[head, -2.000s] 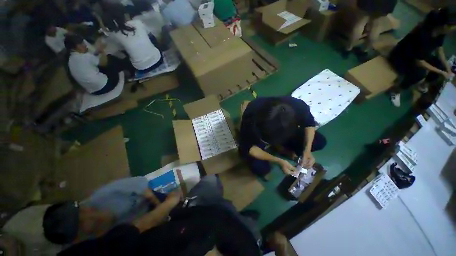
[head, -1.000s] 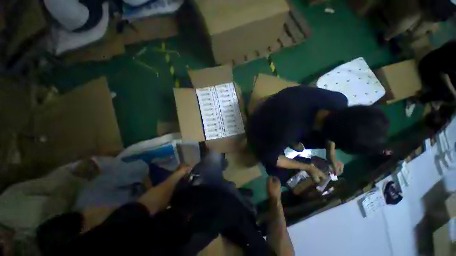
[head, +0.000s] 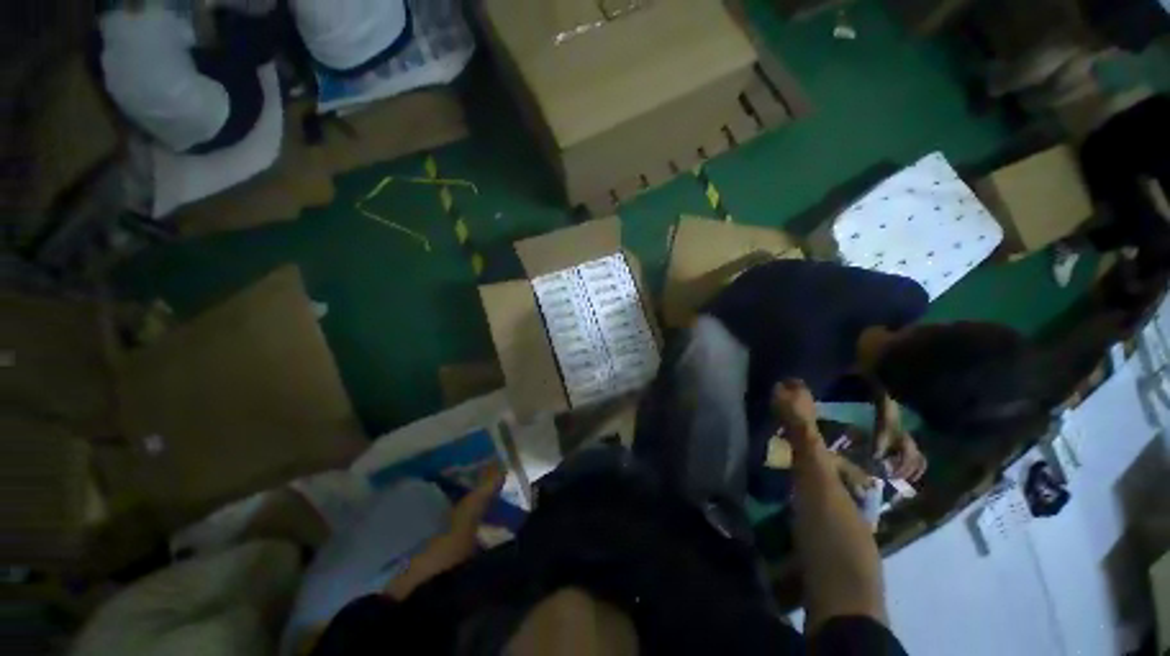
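Observation:
My left hand (head: 472,510) is low at the left of my lap, blurred, over a blue and white printed sheet (head: 443,468); its fingers and any hold are unclear. My right hand (head: 793,402) is raised on a bare forearm at the right, in front of the neighbouring worker; its fingers look curled, but I cannot tell whether it holds anything. A brown open shipping carton (head: 511,352) stands ahead of my lap, filled with rows of white product boxes (head: 598,328). Neither hand touches these boxes.
A worker in dark clothes (head: 802,314) bends close on the right, hands at small white pieces (head: 898,487). A white-covered table (head: 975,590) is at the lower right. A large brown carton (head: 629,90) stands on a pallet ahead. Flat cardboard (head: 237,397) lies left.
My right hand has risen from the bottom edge to in front of the neighbouring worker. My left hand stays low at the left. A grey-clad knee now rises beside the carton. The view has shifted.

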